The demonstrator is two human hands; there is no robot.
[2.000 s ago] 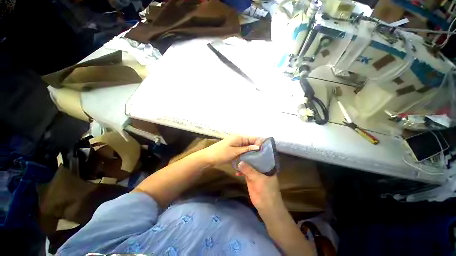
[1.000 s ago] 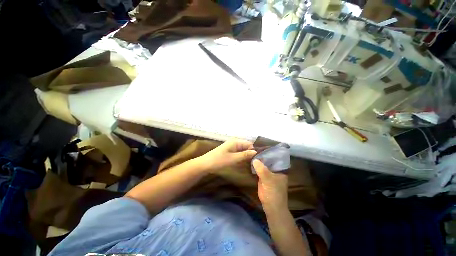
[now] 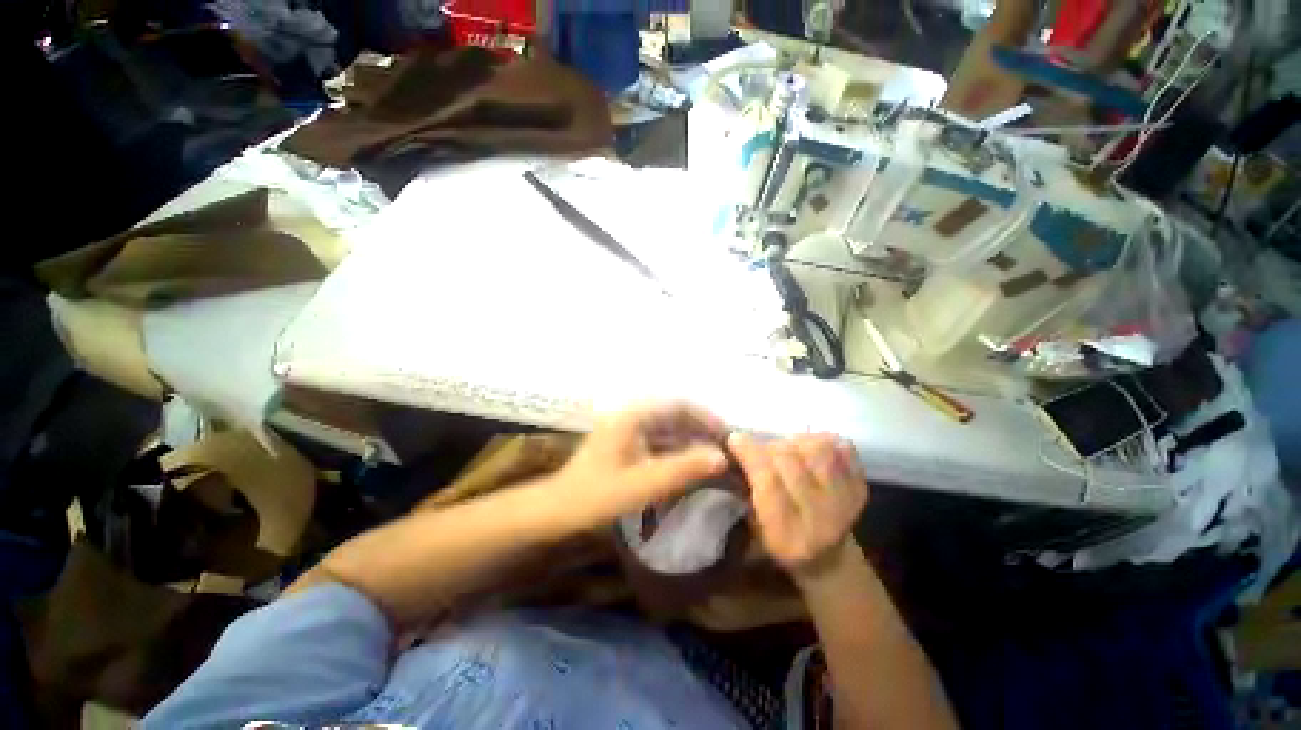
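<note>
My left hand (image 3: 645, 454) and my right hand (image 3: 803, 499) meet at the table's front edge, fingers pinching the dark brown edge of a small cloth piece. Its pale grey-white side (image 3: 688, 531) hangs below and between the hands. The part under the fingers is hidden. A larger brown cloth (image 3: 728, 600) lies over my lap below the hands.
The white table (image 3: 471, 285) bears a thin dark strip (image 3: 592, 228), black-handled snips (image 3: 813, 340) and a yellow-red handled tool (image 3: 935, 399). The sewing machine (image 3: 942, 207) stands behind. A phone (image 3: 1106, 417) lies at right. Brown cloth (image 3: 457, 111) lies at the far left.
The grey piece has gone from lying flat in view to hanging below the fingers. My right hand has turned over, knuckles up, both hands now close together. The camera view has shifted.
</note>
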